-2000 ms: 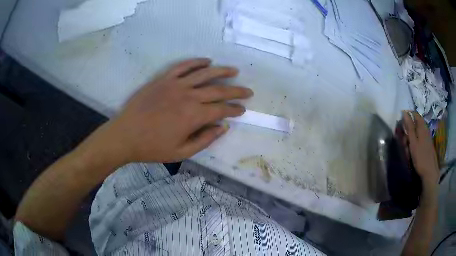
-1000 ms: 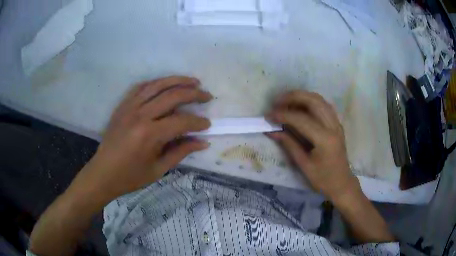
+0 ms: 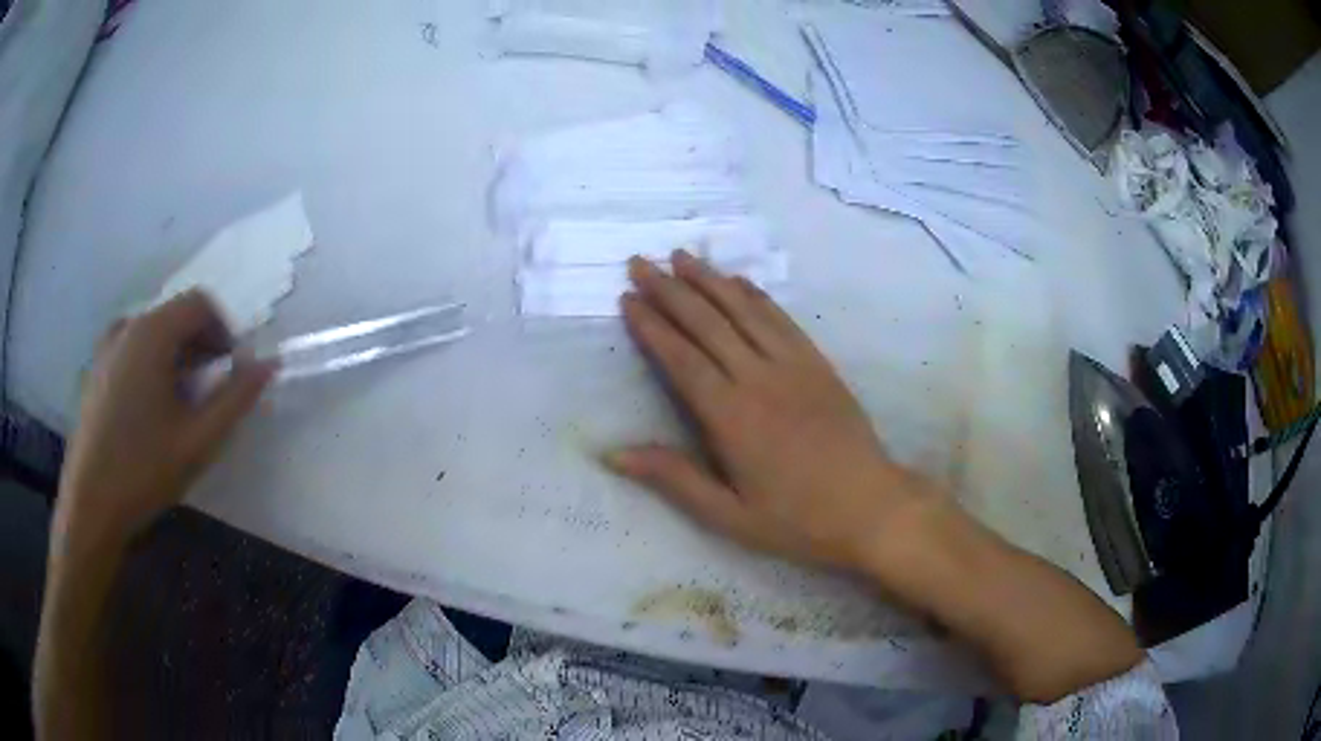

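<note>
My left hand (image 3: 160, 398) is at the left of the table and grips a thin, shiny metal strip (image 3: 370, 336) by its left end; the strip is blurred and points to the right. The stepped stack of white pieces (image 3: 254, 264) lies just behind this hand, partly hidden by it. My right hand (image 3: 761, 413) lies palm down with fingers spread. Its fingertips rest on the front edge of the pressed white strips (image 3: 580, 290), which lie in overlapping rows at the table's centre.
The iron (image 3: 1108, 471) rests on the white table (image 3: 478, 478) at the right. A fanned pile of white pieces (image 3: 927, 174) lies at the right rear, beside a blue-edged tie (image 3: 761, 83). A crumpled scrap heap (image 3: 1195, 217) is beyond the iron.
My left hand has moved left and now holds the metal strip. My right hand has moved from the folded piece at the front to the pressed rows. The view has shifted and shows more of the rear.
</note>
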